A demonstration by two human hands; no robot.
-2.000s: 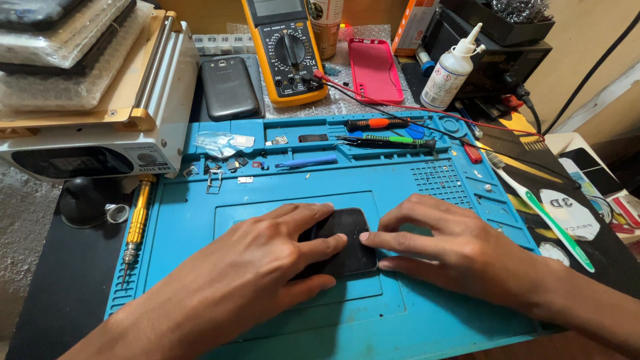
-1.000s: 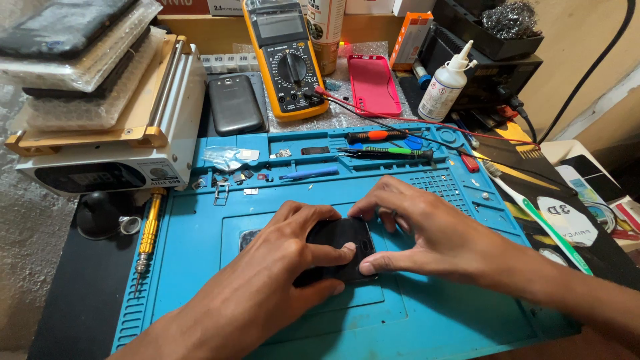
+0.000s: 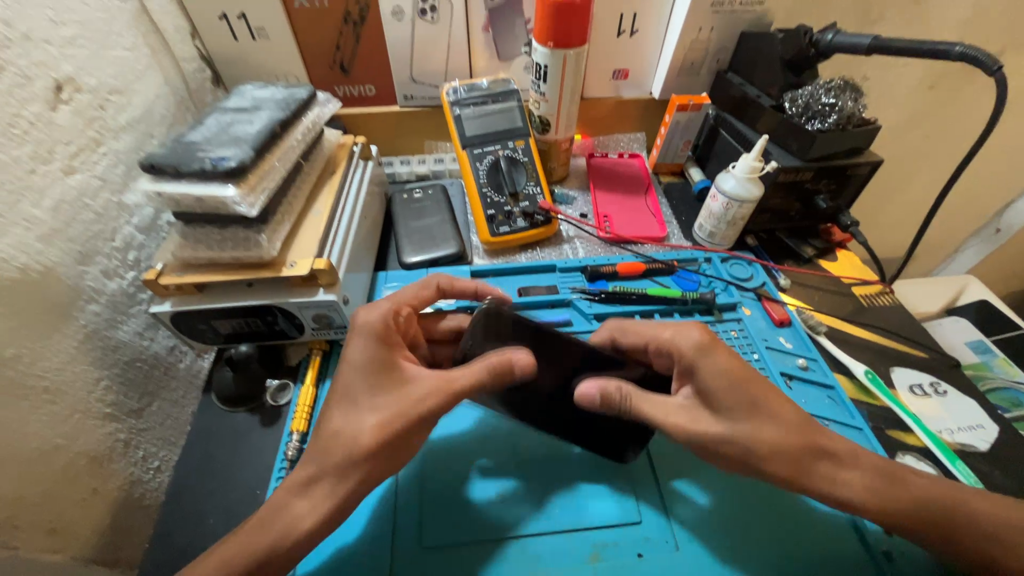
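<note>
A black smartphone (image 3: 552,384) is held tilted above the blue silicone repair mat (image 3: 528,496). My left hand (image 3: 424,360) grips its upper left end, thumb across the dark face and fingers behind. At the right side my right hand (image 3: 672,384) holds it too, its thumb on the same face. The phone's underside is hidden. Beyond the hands, an orange-and-black screwdriver (image 3: 628,270) and green-and-black tweezers (image 3: 656,297) rest in the mat's upper trays.
A yellow multimeter (image 3: 500,168), a grey phone (image 3: 426,224) and a pink phone case (image 3: 626,196) are behind the mat. At left, wrapped phones (image 3: 232,132) sit stacked on a white machine (image 3: 344,280). A white bottle (image 3: 730,200) and a toothbrush (image 3: 904,404) are at right.
The phone, lying on the mat under both hands earlier, is now lifted and tilted, with my thumbs on its face. The view has tipped up, showing more of the boxes behind.
</note>
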